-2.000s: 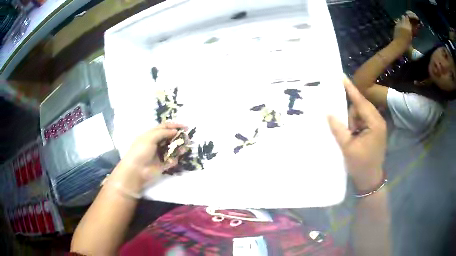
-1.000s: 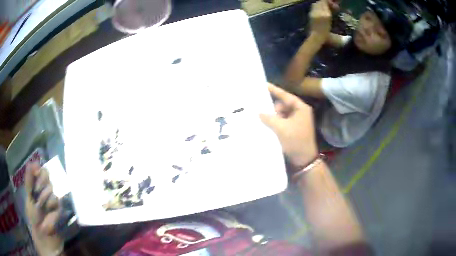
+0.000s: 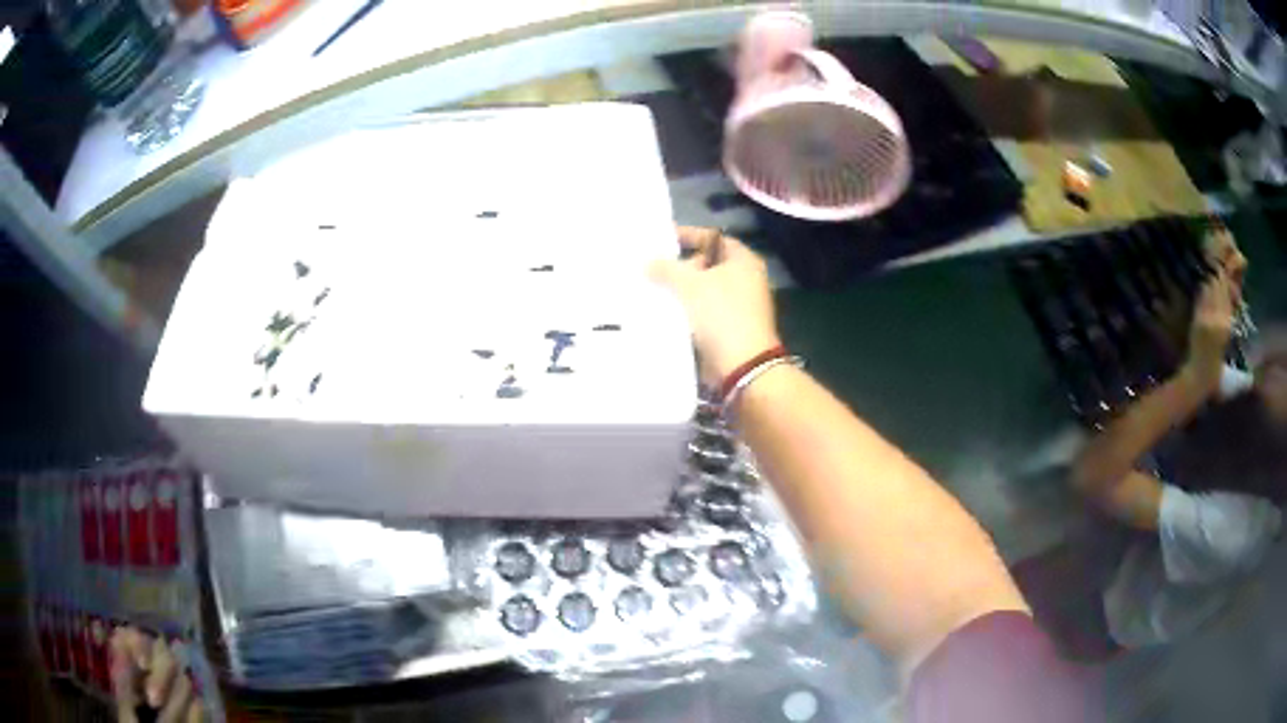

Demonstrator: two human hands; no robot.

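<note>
A large white plastic bin [image 3: 424, 473] is in front of me at the left, beyond the clear box and round-part tray. Small dark and pale loose parts [image 3: 282, 336] lie in it, most in a loose group at its left. My right hand [image 3: 727, 304] grips the bin's right wall, with the fingertips partly hidden. My left hand [image 3: 155, 681] is at the bottom left, away from the bin, over the red cards. It is blurred and cut off by the picture's edge; I cannot tell whether it holds anything.
A clear round-part tray [image 3: 632, 607] and a storage box [image 3: 339, 558] lie nearer me. Red cards [image 3: 130, 520] are at left. A pink fan [image 3: 819, 148] stands on a black mat [image 3: 939, 170]. A person [image 3: 1200, 523] works at right beside a black blister tray [image 3: 1101, 311].
The bin has moved from above my lap to farther forward. My left hand has left the bin and the loose parts. My right hand still holds the bin. The fan and round-part tray now show.
</note>
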